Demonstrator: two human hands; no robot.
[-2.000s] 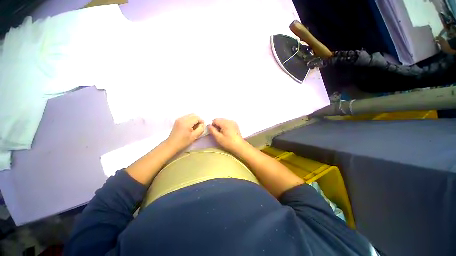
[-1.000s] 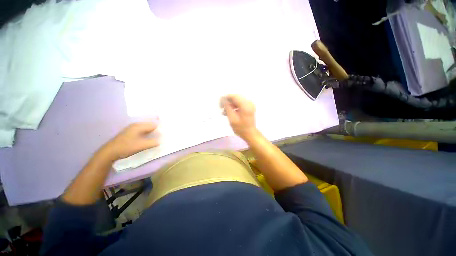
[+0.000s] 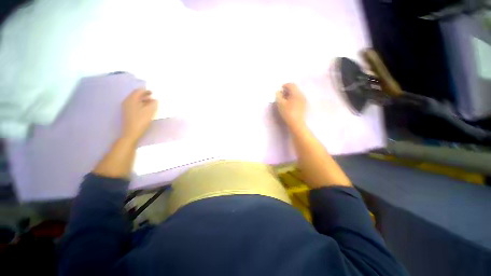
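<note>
A white cloth panel (image 3: 221, 86) lies on the pale lilac table, overexposed so its edges barely show. My left hand (image 3: 139, 110) is at the panel's left side, fingers curled at the cloth. My right hand (image 3: 291, 102) is at its right side, thumb and fingers pinched together at the cloth. The cloth between the hands is lost in glare. A narrow white piece (image 3: 172, 156) lies near the table's front edge. A faint grey patch shows beside my left hand.
The steam iron (image 3: 352, 85) stands at the table's right, its dark hose (image 3: 430, 110) running right. A pile of white pieces (image 3: 37, 70) lies at the left. A dark blue-grey covered surface (image 3: 420, 199) and yellow crate (image 3: 299, 194) are at the lower right.
My hands were close together at the front edge, then moved apart and away from my body to the panel's two sides. The view has shifted, and the iron appears further right.
</note>
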